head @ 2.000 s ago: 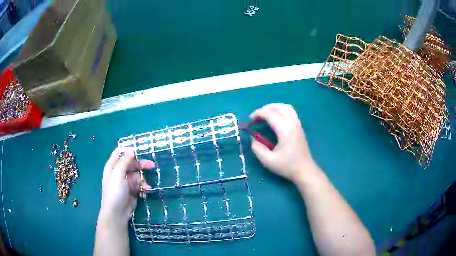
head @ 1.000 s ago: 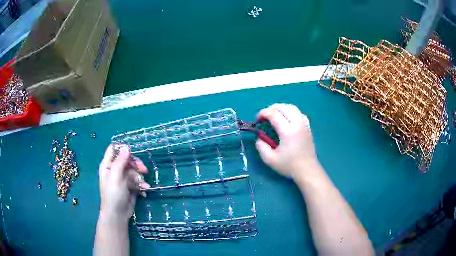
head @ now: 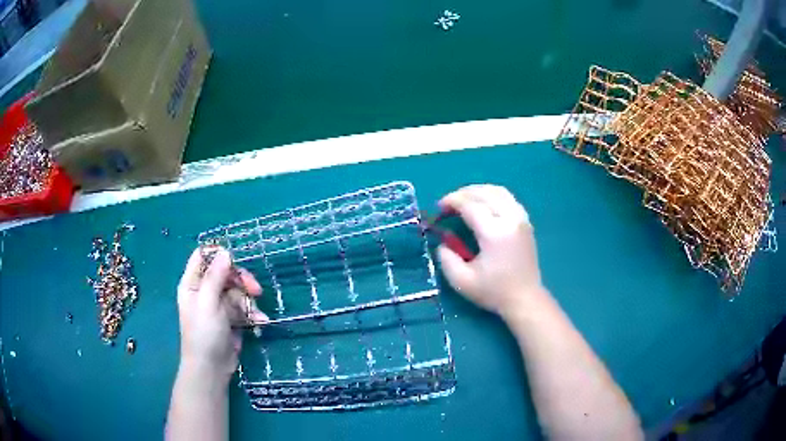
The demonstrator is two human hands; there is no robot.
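Note:
A shiny silver sprue frame [head: 349, 295] is held tilted over the green bench top. Dense rows fill its far and near bands, and open bars show in the middle. My left hand [head: 211, 306] grips its left edge, fingers partly behind the bars. My right hand [head: 493, 245] holds red-handled side cutters [head: 457, 245], their dark jaws at the frame's upper right edge; whether the jaws are shut is too blurred to tell. A loose pile of small coppery and silver parts [head: 112, 288] lies to the left of my left hand.
An open cardboard box [head: 129, 108] stands at the back left beside a red tray [head: 39, 200] of small parts. A tangled stack of orange-gold empty runners [head: 689, 164] lies at right. A white strip [head: 371, 146] crosses the bench. Small pale bits [head: 447, 19] lie at the far side.
The frame and my left hand have shifted slightly right, and the frame's tilt has changed a little. My right hand with the cutters has stayed close to the frame's upper right edge.

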